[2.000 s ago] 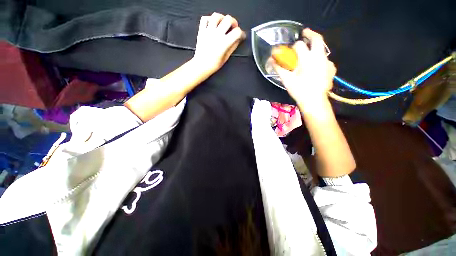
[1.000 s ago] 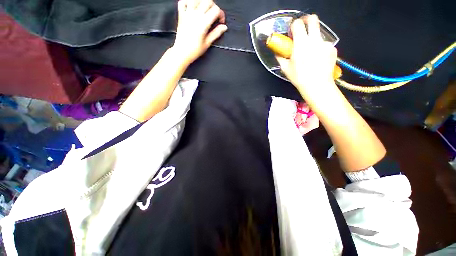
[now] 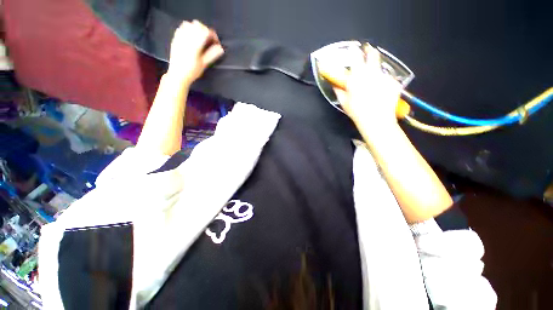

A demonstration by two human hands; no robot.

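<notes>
A long, narrow black fabric strip (image 3: 238, 56) with a pale edge lies across the black ironing table (image 3: 473, 36), with a small raised ripple between my hands. My left hand (image 3: 193, 51) is at the strip's left part, fingers curled on the cloth. My right hand (image 3: 371, 88) is closed round the yellow-orange handle of the steam iron (image 3: 393, 65). The iron's pale-rimmed plate sits at the strip's right part, its left edge touching the strip. What lies under the iron is hidden.
A blue hose (image 3: 461, 118) and a yellow-tan line (image 3: 449, 130), tied together, run right from the iron. A dark red cloth-covered block (image 3: 73, 57) is at the upper left. Cluttered items lie below it. A brown surface (image 3: 515, 242) is at the lower right.
My left hand has moved left along the strip, farther from the iron. The strip between my hands now shows a ripple. The iron stays in my right hand. The view has shifted and tilted.
</notes>
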